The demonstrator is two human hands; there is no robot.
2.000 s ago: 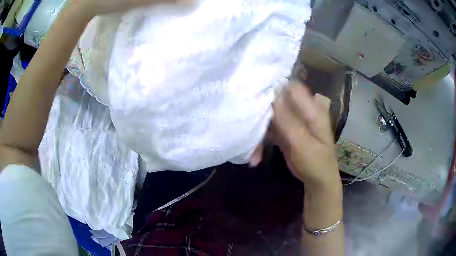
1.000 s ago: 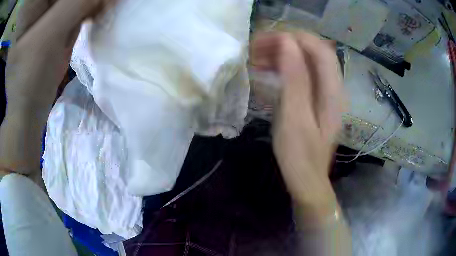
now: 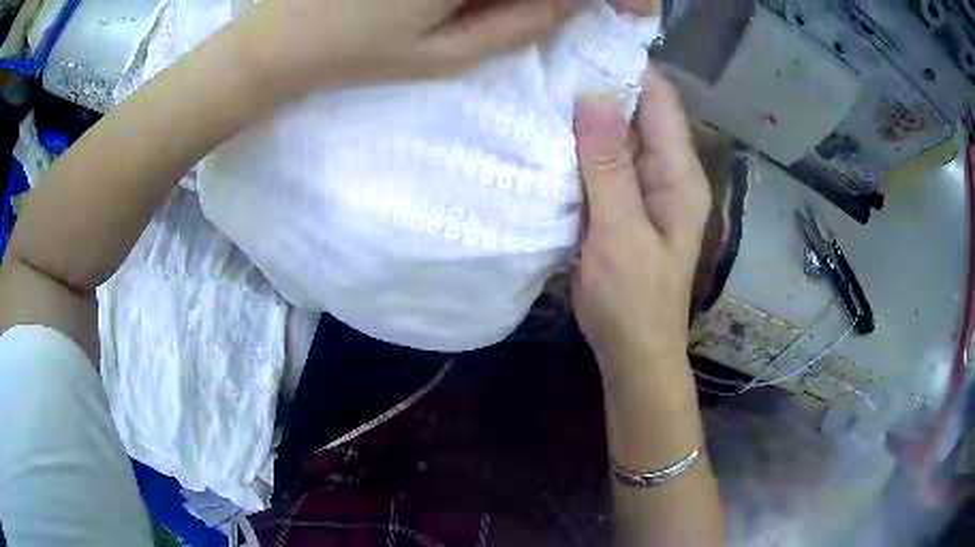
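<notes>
A white garment piece (image 3: 428, 214) with small openwork rows hangs from my hands in front of the machine. My right hand (image 3: 636, 182) pinches its right edge, with the thumb on top of the cloth and the fingers behind it. My left hand (image 3: 470, 32) reaches across the top of the cloth, and its fingertips are at the gathered upper right edge near the picture's top. The cloth and my hands hide the needle area.
The pale machine body (image 3: 796, 102) is at the upper right. Black-handled snips (image 3: 839, 272) lie open on the machine table (image 3: 909, 288) beside white threads. White pieces (image 3: 192, 363) hang at left over a blue basket (image 3: 176, 502). A dark red plaid apron (image 3: 428, 481) covers my lap.
The cloth, bunched and blurred one second ago, is now spread out. My right hand has closed on its right edge. My left hand has come right across its top.
</notes>
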